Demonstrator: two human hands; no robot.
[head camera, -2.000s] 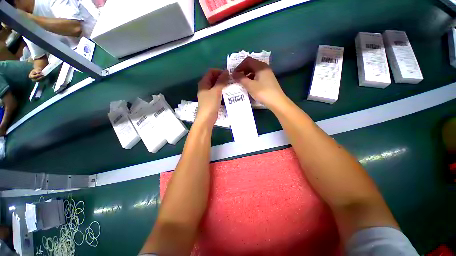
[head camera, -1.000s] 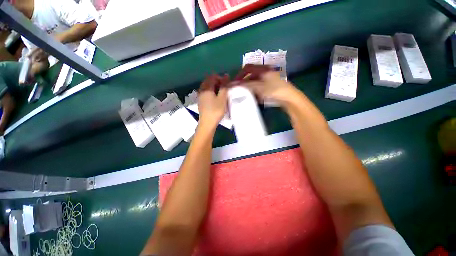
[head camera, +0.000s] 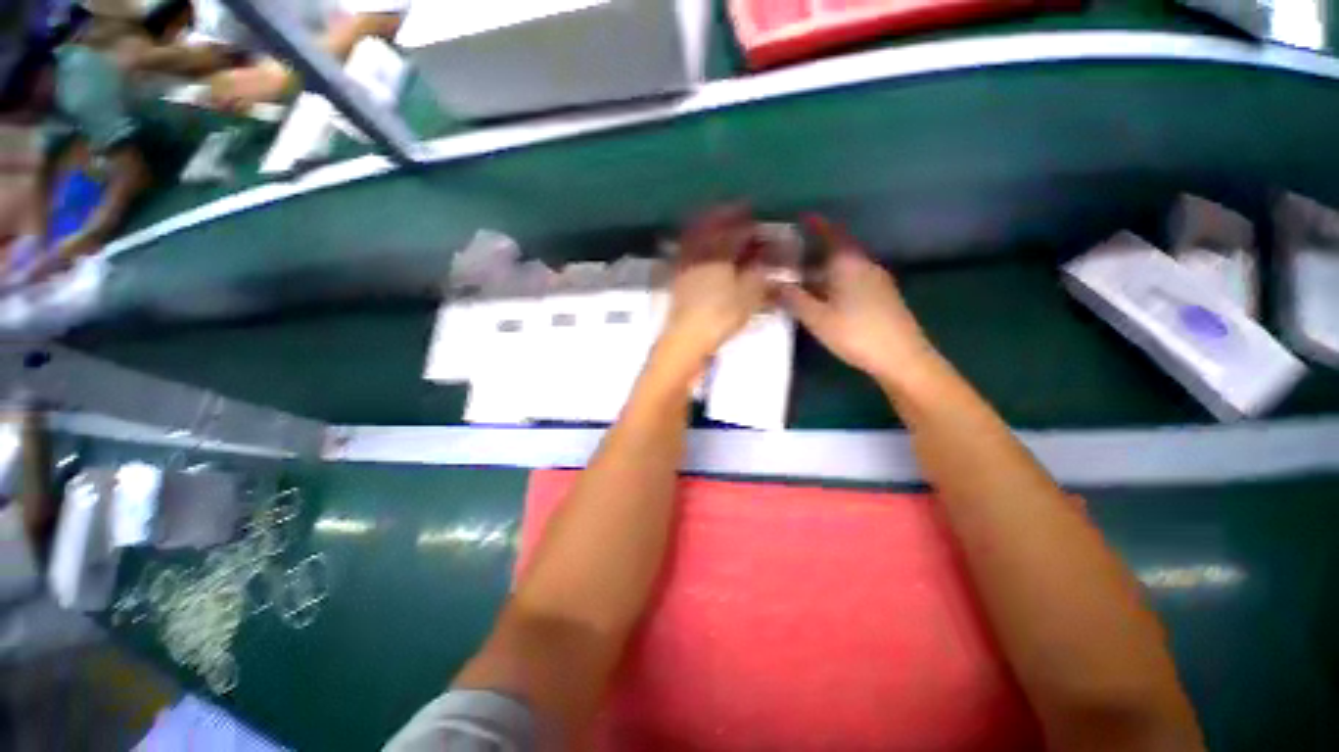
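A small white carton (head camera: 752, 375) stands out below my hands on the green belt, its lower end near the pale rail. My left hand (head camera: 717, 301) is on its upper left part, fingers blurred. My right hand (head camera: 866, 312) is at its upper right end, with the thumb reaching to the flaps; blur hides whether it grips. Several white cartons (head camera: 551, 360) with raised end flaps lie side by side to the left, touching or nearly so. The red foam mat (head camera: 822, 588) lies under my forearms.
At right, a carton with a purple oval (head camera: 1204, 320) lies tilted near other cartons (head camera: 1216, 243). The pale rail (head camera: 1116, 457) crosses before me. Rubber bands (head camera: 220, 602) lie at left. A white block (head camera: 551, 66), a red tray (head camera: 822, 30) and a grey post (head camera: 316, 66) are beyond; people work far left.
My hands have moved a little right. The left cartons are now in a closer row. The carton with the purple oval now shows at right. The view has shifted.
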